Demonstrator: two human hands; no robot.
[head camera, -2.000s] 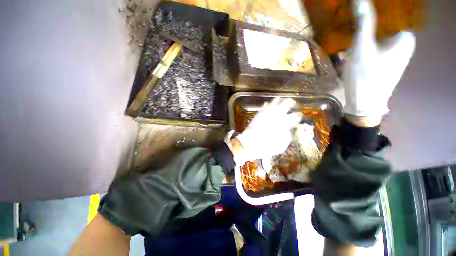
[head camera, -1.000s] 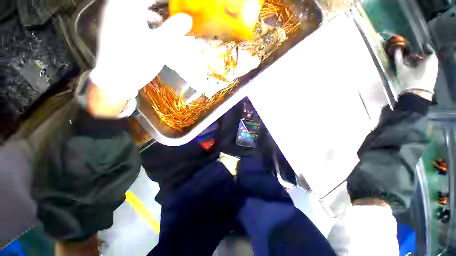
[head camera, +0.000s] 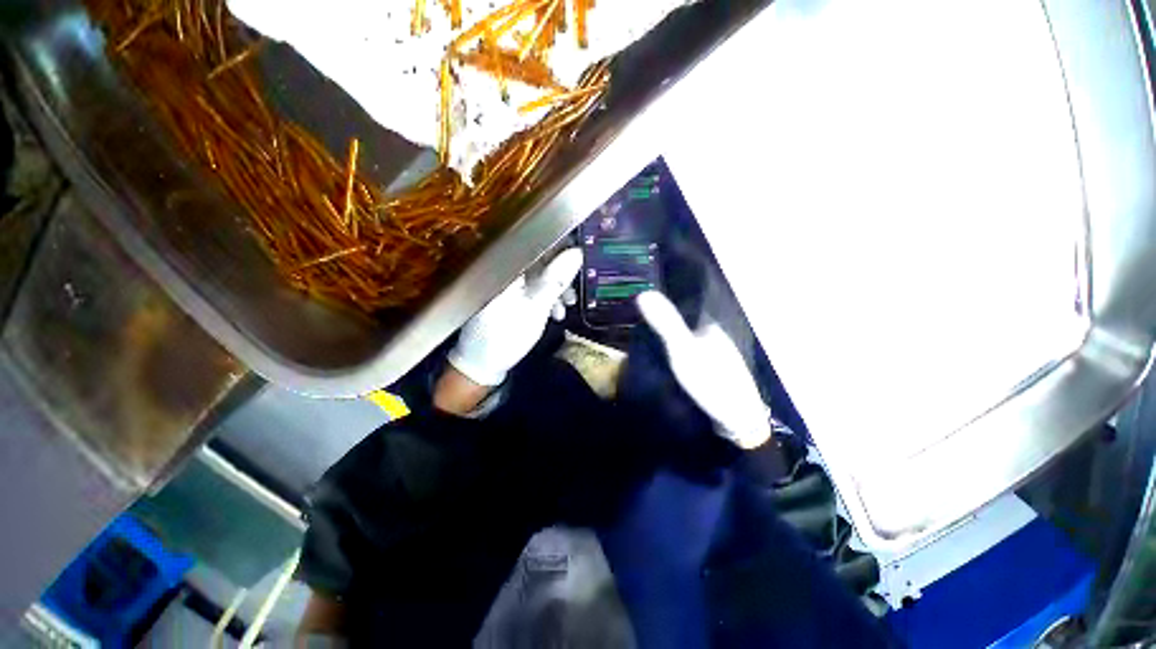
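Observation:
A black mobile phone (head camera: 621, 266) with lit lines on its screen lies over my lap, below the scrap tray's edge. My left hand (head camera: 513, 327), in a white glove, is at the phone's left edge with its fingers partly curled; whether it grips the phone cannot be told. My right hand (head camera: 712, 374), also gloved, is at the phone's lower right. One finger points towards the screen, and nothing shows held in this hand.
The scrap tray (head camera: 444, 298) fills the upper left, with copper wire offcuts (head camera: 342, 228) and a dirty white cloth (head camera: 380, 57) inside. A large white-surfaced tray (head camera: 913, 241) with a metal rim is at the right. Blue objects stand low at both sides.
My left hand has left the scrap tray and my right hand has left the conveyor; both are now at the phone. The orange sheet and conveyor coils are out of view. The view has moved closer to the lap.

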